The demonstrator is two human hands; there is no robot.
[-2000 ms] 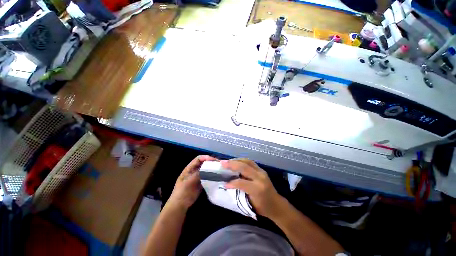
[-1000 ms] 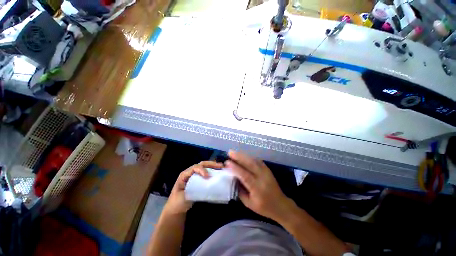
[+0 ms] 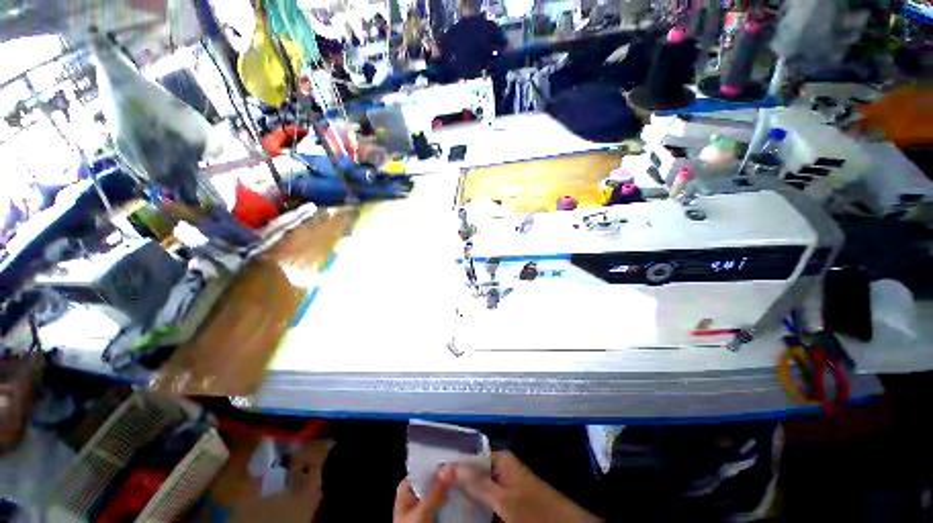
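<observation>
A stack of folded pieces point(image 3: 447, 449), white with a dark grey upper end, is held low in front of me, below the table's front edge. My left hand point(image 3: 421, 501) grips its left side and lower part, cut off by the bottom edge of the picture. My right hand point(image 3: 501, 488) holds its right side, fingers on its face. The white sewing machine point(image 3: 655, 240) stands on the table beyond, with no cloth seen under its needle end.
Scissors point(image 3: 813, 373) and a black rectangle point(image 3: 847, 304) lie at the table's right end. Thread cones point(image 3: 667, 69) stand behind. A slatted basket point(image 3: 153, 470) is on the left floor. Cloth piles lie at left. A person point(image 3: 473, 43) is far back.
The view has tilted up, showing the workshop beyond. The stack is now lower in the picture and more upright, with its dark grey end showing. Both hands still hold it.
</observation>
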